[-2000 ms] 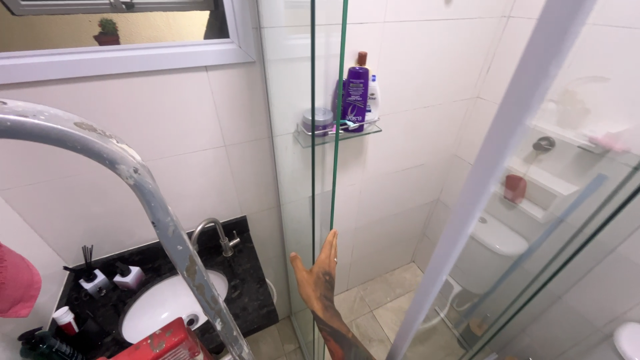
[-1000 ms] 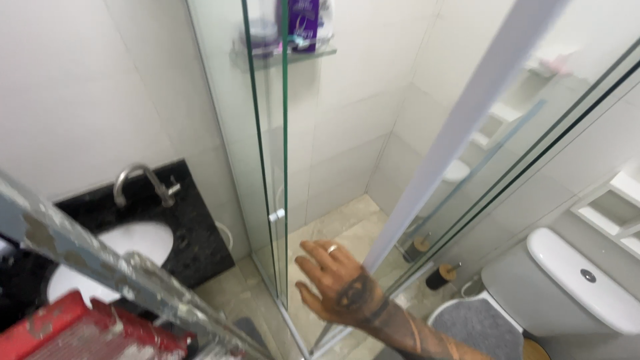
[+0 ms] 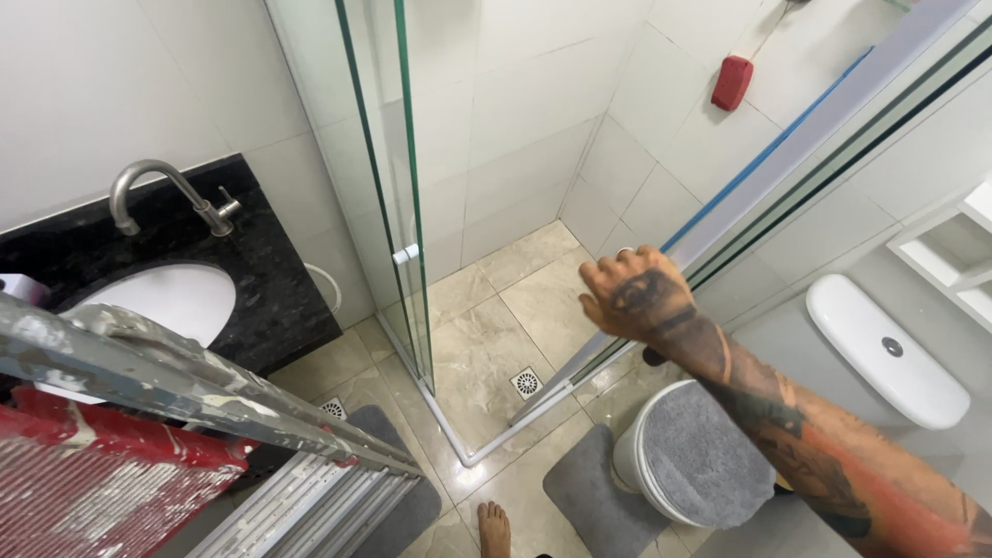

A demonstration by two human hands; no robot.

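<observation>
My right hand (image 3: 639,298), tattooed and with a ring on one finger, reaches in from the lower right with its fingers curled. It is over the light metal frame strip (image 3: 775,178) of the glass shower enclosure; whether it grips the strip is hidden. A blue strip (image 3: 763,155) runs along that frame up to the hand. On the left stand the green-edged glass panels (image 3: 380,155) with a small white fitting (image 3: 405,253). Below, the white corner track (image 3: 469,459) meets the tiled floor (image 3: 504,333). My left hand is out of view.
A paint-spattered metal stepladder (image 3: 302,418) with a red top (image 3: 116,488) fills the lower left, before a black counter (image 3: 271,287) with a faucet (image 3: 163,174). At right are a toilet (image 3: 632,449) with a grey cover, and grey mats (image 3: 589,488). A bare foot (image 3: 494,527) is at the bottom.
My right hand has left the edge of the left glass panels and is now over the frame strip on the right, its fingers more curled. The view has tilted down.
</observation>
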